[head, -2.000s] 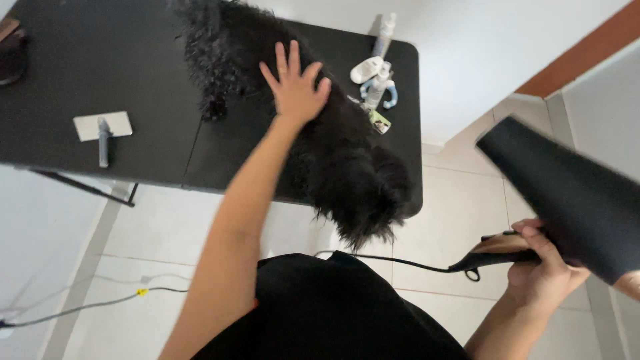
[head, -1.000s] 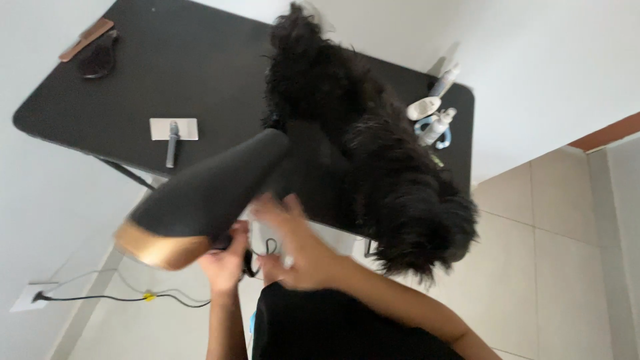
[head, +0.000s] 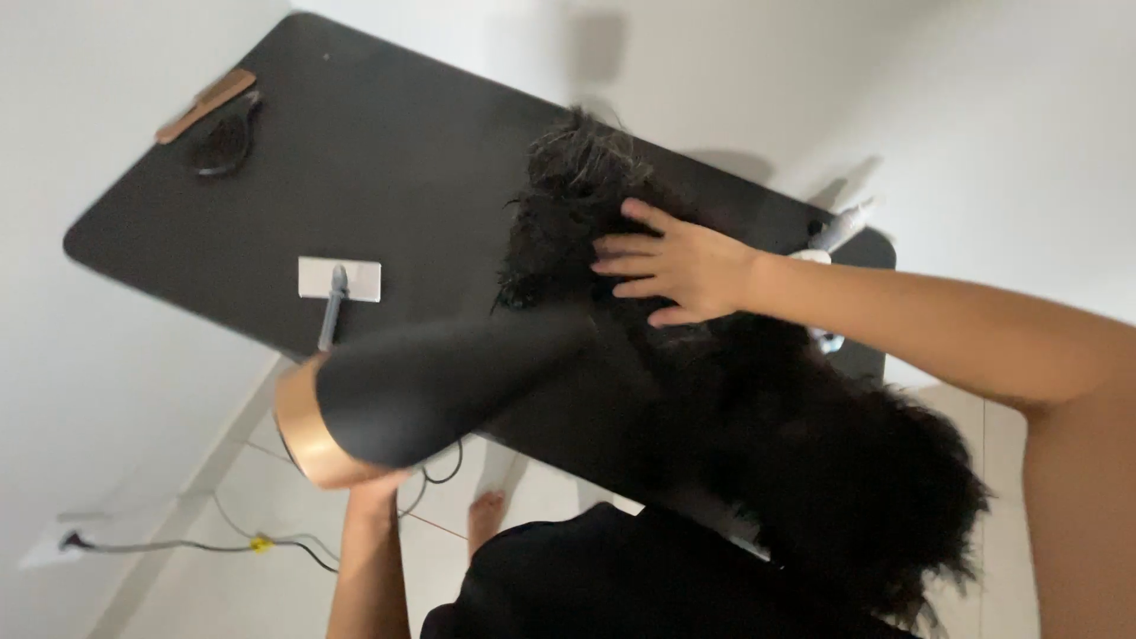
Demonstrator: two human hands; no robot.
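Note:
A black, shaggy-haired dog (head: 825,444) stands on a black folding table (head: 426,169), its head toward the lower right. My right hand (head: 679,266) rests with spread fingers on the fur of its back, holding nothing. At the left, my left hand (head: 380,484) grips a black hair dryer (head: 435,373) with a copper-coloured rear ring. The dryer body hides most of that hand and the handle. The narrow end of the dryer points right, close to the dog's side; it blends into the dark fur, so I cannot tell whether they touch.
A slicker brush (head: 333,306) lies near the table's front edge. A brown comb (head: 206,106) and a dark oval brush (head: 224,142) lie at the far left. Bottles (head: 841,226) stand at the right end, by the wall. A power cord (head: 186,546) runs from the wall socket.
The hair dryer has passed from my right hand to my left hand. My left hand rested on the dog two seconds ago; now my right hand does. The view has shifted left.

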